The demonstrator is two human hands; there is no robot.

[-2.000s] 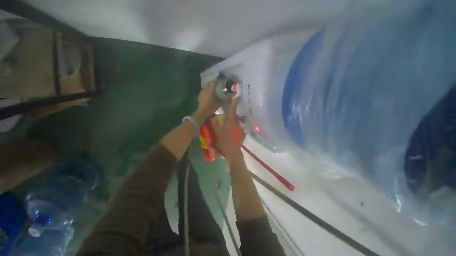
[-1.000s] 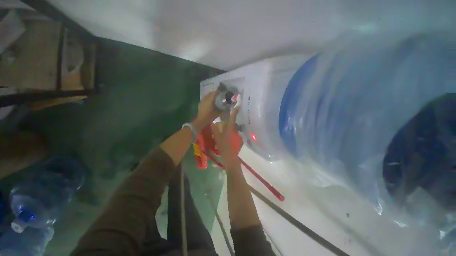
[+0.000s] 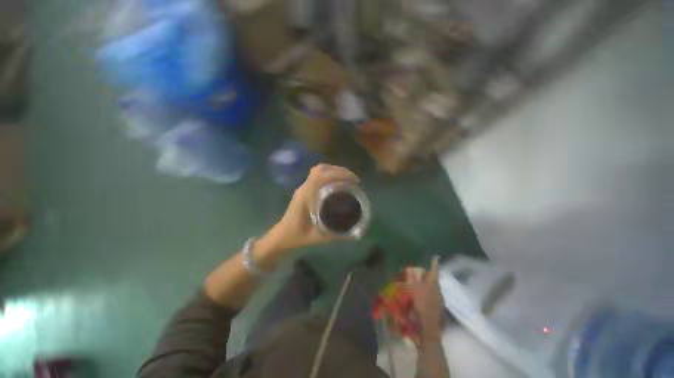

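My left hand (image 3: pixel 310 208) grips the open flask (image 3: pixel 341 210) near the middle of the view, seen from above with its steel rim and dark round mouth. My right hand (image 3: pixel 426 289) is low on the right, blurred, beside the water dispenser (image 3: pixel 480 303). A pale round thing shows at its fingers, perhaps the flask lid; whether it is held is unclear. The red and yellow object (image 3: pixel 397 308) lies just left of my right hand. The large blue bottle (image 3: pixel 624 343) is on the dispenser at the lower right.
A blurred blue plastic bag (image 3: pixel 170 48) and clear blue water bottles (image 3: pixel 203 151) are on the green floor (image 3: pixel 96 244) at the upper left. Blurred brown cartons and mixed goods (image 3: pixel 414 81) fill the top middle. A white panel (image 3: pixel 576 162) stands at the right.
The view has turned, with the dispenser now at the lower right. The flask in my left hand has come out from the dispenser. My right hand has parted from it.
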